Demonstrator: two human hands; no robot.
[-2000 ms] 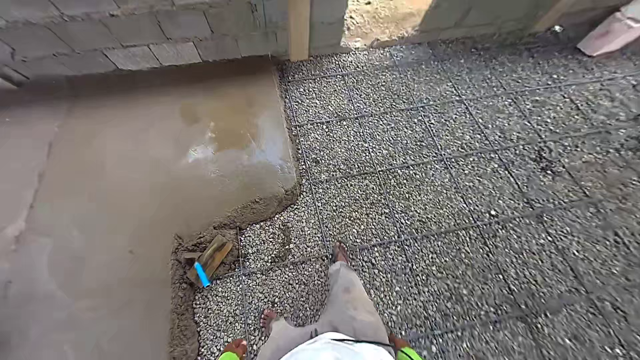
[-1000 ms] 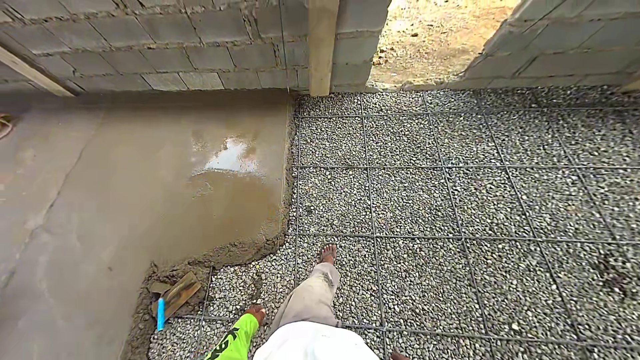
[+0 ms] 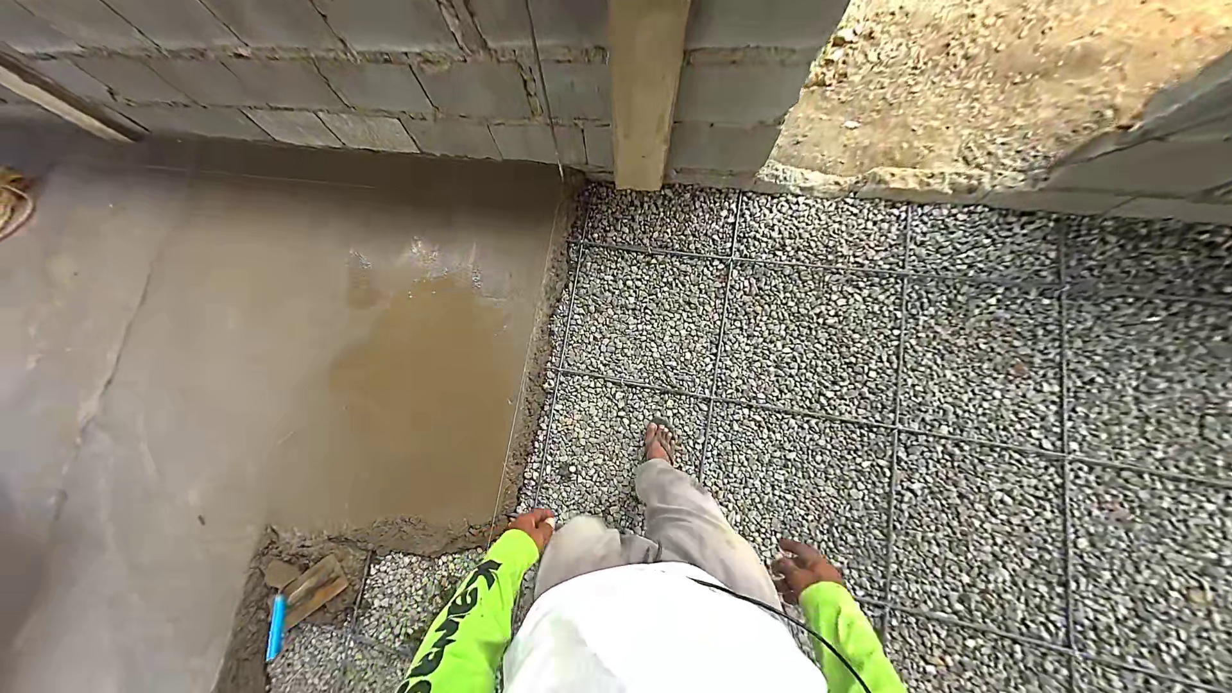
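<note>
My left hand point(image 3: 533, 526), in a bright green sleeve, hangs beside my left thigh above the gravel; its fingers look loosely curled, and whether it holds anything is unclear. My right hand point(image 3: 803, 570) is out at my right side with fingers apart and nothing in it, over gravel point(image 3: 808, 346) crossed by a grid of steel rebar point(image 3: 895, 423). To the left lies wet, smoothed concrete point(image 3: 212, 385) with a puddle point(image 3: 423, 385) on it. By its rough lower edge rest small wood pieces point(image 3: 318, 589) and a blue-handled tool point(image 3: 276, 626), well apart from my left hand.
A concrete block wall point(image 3: 385, 87) runs across the front, with an upright wooden board point(image 3: 648, 96) against it. Right of the board, an opening shows bare dirt point(image 3: 953, 87). Another board point(image 3: 63, 101) leans at the far left. Raised rebar crosses the walking surface.
The block wall and board are nearer than before. Both hands now show beside my body; one second ago the right one was barely in view at the bottom edge.
</note>
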